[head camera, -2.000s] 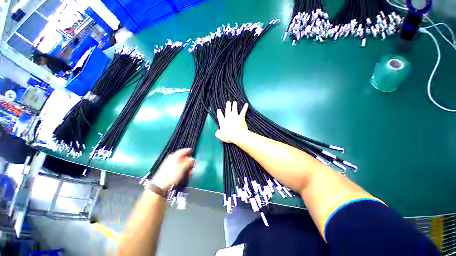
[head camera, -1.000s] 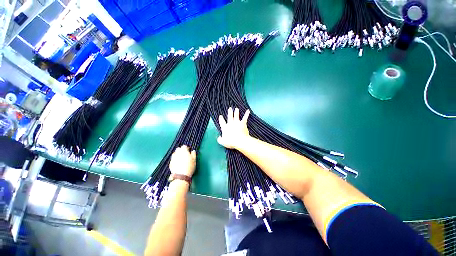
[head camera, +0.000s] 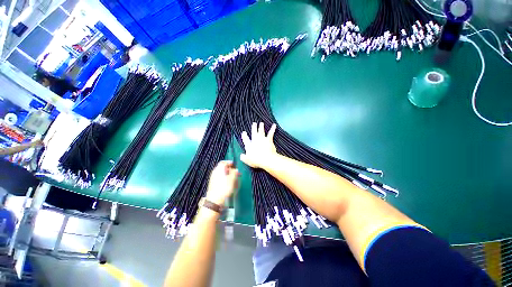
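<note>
A broad fan of black cables (head camera: 244, 89) with white ends lies in front of me and parts into two legs toward the near table edge. My right hand (head camera: 259, 147) lies flat on the right leg, fingers spread, gripping nothing. My left hand (head camera: 224, 180) is curled in the gap between the legs, slightly blurred. It holds a single black cable, whose blurred lower part hangs beside the wrist to a pale end near the table edge. The left leg (head camera: 196, 168) lies just left of my left hand.
A narrow cable strip (head camera: 151, 123) and a tied bundle (head camera: 104, 120) lie left. More cables (head camera: 387, 39) lie far right, with a dark stand (head camera: 451, 31), teal film roll (head camera: 429, 88) and white cord (head camera: 477, 95). Blue bins (head camera: 163, 19) stand behind. Another person's arm (head camera: 19, 148) shows far left.
My left hand has moved right, off the left leg of cables into the gap, and now holds one cable. My right hand has stayed on the right leg.
</note>
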